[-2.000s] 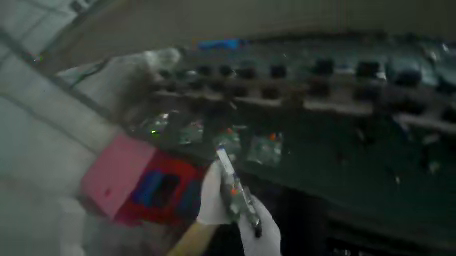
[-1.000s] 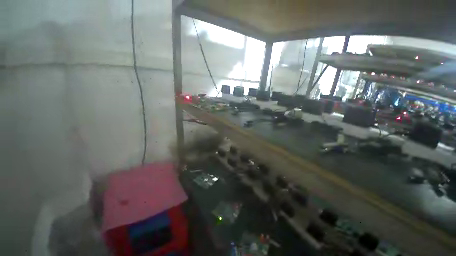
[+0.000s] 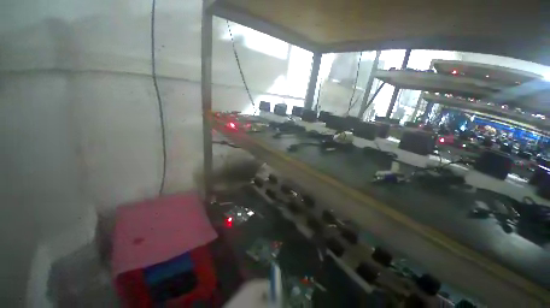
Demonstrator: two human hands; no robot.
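Note:
One white-gloved hand, seemingly my left hand (image 3: 248, 295), shows at the bottom, blurred and cut off by the frame edge. A thin upright blue-and-white piece (image 3: 275, 284) is at its right side, apparently held; its lower part is out of view. My right hand is not in view. On the lower dark green shelf, a circuit board (image 3: 240, 214) lies at the far end with a red light beside it. Another circuit board (image 3: 264, 249) lies nearer, just above the hand. A third board (image 3: 301, 290) is right of the blue-and-white piece, partly cut off.
A red bin (image 3: 202, 289) with a pink sheet (image 3: 163, 231) stands lower left by the pale wall. Black adapters (image 3: 335, 245) line the lower shelf. The upper shelf's yellowish edge (image 3: 362, 195) crosses above it, with adapters and dark leads. A metal post (image 3: 207, 102) stands left.
The view has swung up from the lower shelf to the wall and upper shelf. Both hands showed at first, then neither; now one is back at the bottom. The far board's light went from green to red.

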